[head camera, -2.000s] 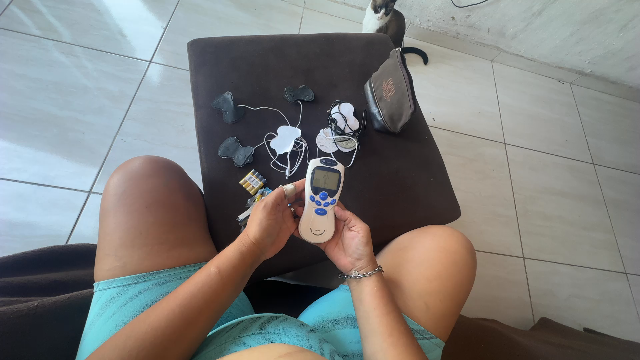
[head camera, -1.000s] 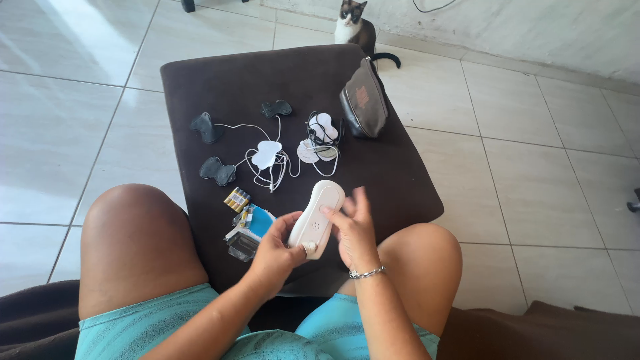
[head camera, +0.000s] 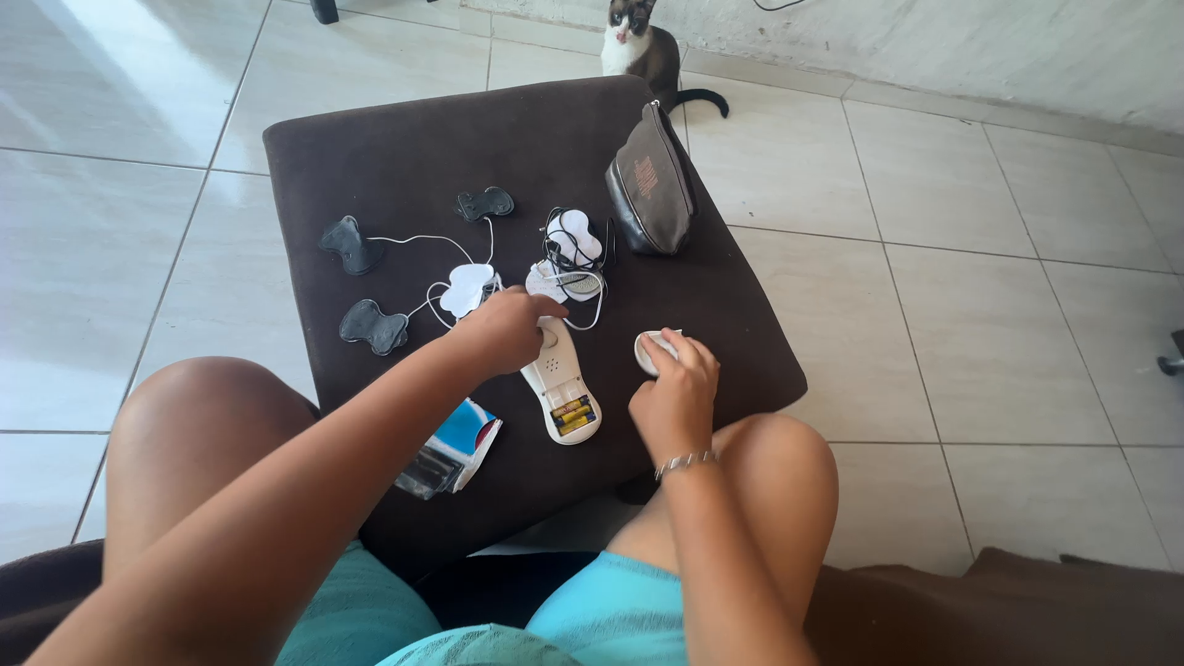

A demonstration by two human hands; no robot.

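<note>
A white handheld electrode-stimulator unit [head camera: 555,377] lies back up on the dark padded stool, its battery bay uncovered with yellow-and-blue batteries [head camera: 573,415] inside. My left hand [head camera: 509,328] is over its far end, fingertips at the casing; whether it grips the unit is hard to tell. To the right, my right hand [head camera: 680,388] has its fingers on a small white cover [head camera: 650,352] at the stool's surface. Dark electrode pads [head camera: 374,326] on white leads lie at the left. A white pad holder [head camera: 467,289] is just beyond my left hand.
White pads tangled with black cable [head camera: 574,237] lie beyond the unit. A dark zip pouch [head camera: 651,185] stands at the stool's right side. An opened blue-and-clear packet [head camera: 462,433] lies near my left forearm. A cat [head camera: 640,46] sits behind the stool [head camera: 398,153].
The white unit, earlier held in both hands, now lies on the stool with its battery bay uncovered. My right hand has moved right, to the cover. The loose batteries beside the packet are no longer visible.
</note>
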